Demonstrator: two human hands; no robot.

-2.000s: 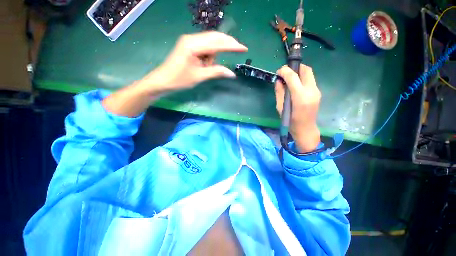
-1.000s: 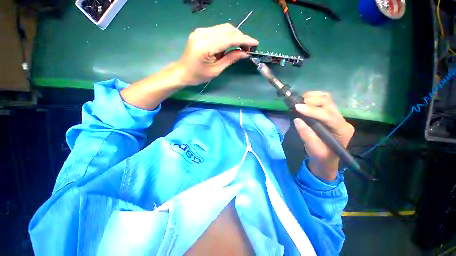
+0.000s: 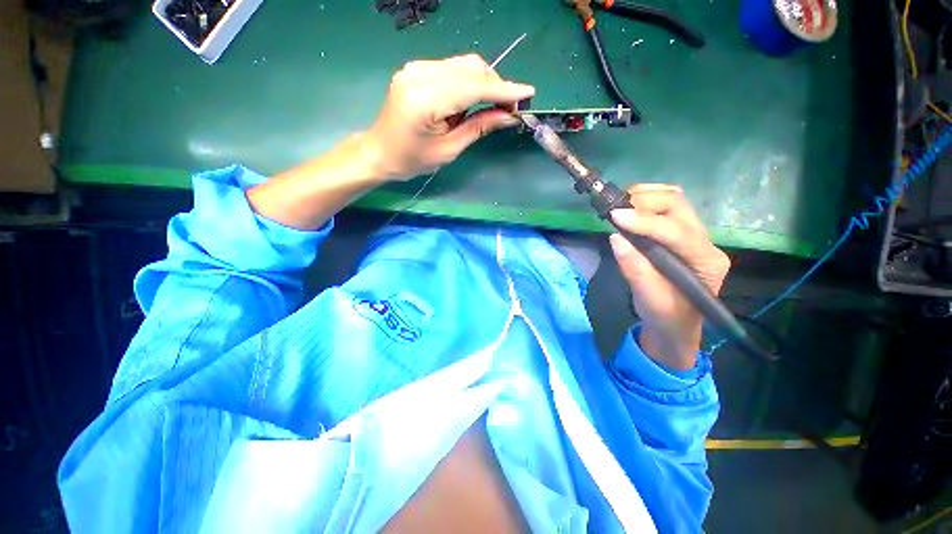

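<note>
My left hand (image 3: 433, 113) pinches the left end of a circuit board (image 3: 585, 112) between thumb and fingers, above the mat. The board is seen nearly edge-on, with parts on the side towards me. A thin strand of solder wire (image 3: 507, 52) sticks out beyond my left hand, and a fine strand trails below it. My right hand (image 3: 673, 253) holds the soldering iron (image 3: 684, 282) by its dark handle. The iron's tip is at the board's left end, by my left fingertips. Whether it touches a joint cannot be told.
The green mat (image 3: 313, 115) bears diagonal cutters (image 3: 598, 47) behind the board. A white component tray (image 3: 222, 40), a dark heap of components (image 3: 408, 10) and a blue-sided cup (image 3: 775, 29) are at the far edge. A blue coiled cord (image 3: 887, 203) and dark crate (image 3: 906, 261) are at right.
My left hand has taken hold of the board, which my right hand held earlier. My right hand has swung the iron's tip to the board's left end. Little has changed in the last second.
</note>
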